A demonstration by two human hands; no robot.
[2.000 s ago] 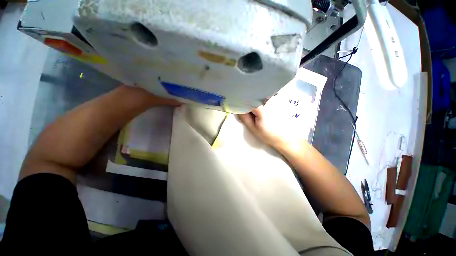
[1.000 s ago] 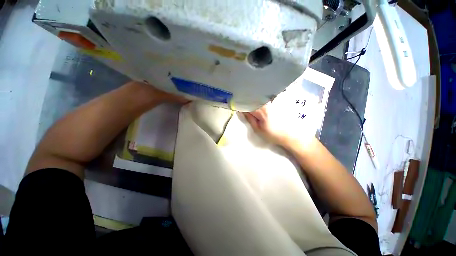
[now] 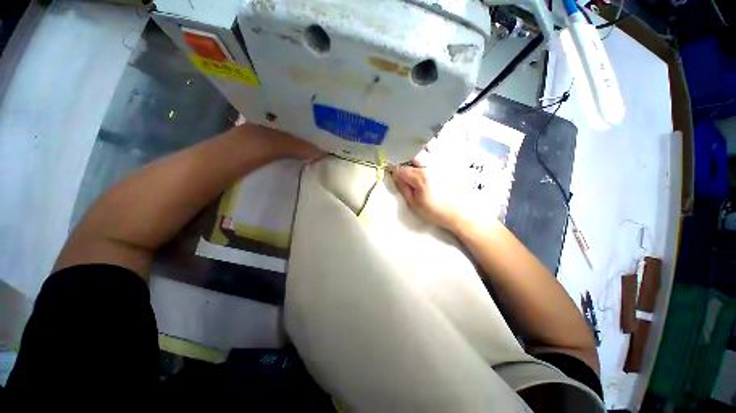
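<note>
A large beige bag body hangs from under the white machine head down over my lap. A narrow yellow strip runs along its edge near the top. My right hand is at the bag's upper edge, just right of the strip, with its fingers bent on the material. My left hand is mostly hidden behind the machine head; only its wrist side shows at the bag's upper left edge. The needle area is hidden.
A pale frame with a yellow edge lies left of the bag. Dark bed plates flank the work. On the right are a black cable, a thin pointed tool, dark snips and brown scraps.
The view has shifted, so the machine head sits higher and more of its underside edge and the yellow strip show. The hands stay at the bag's upper edge.
</note>
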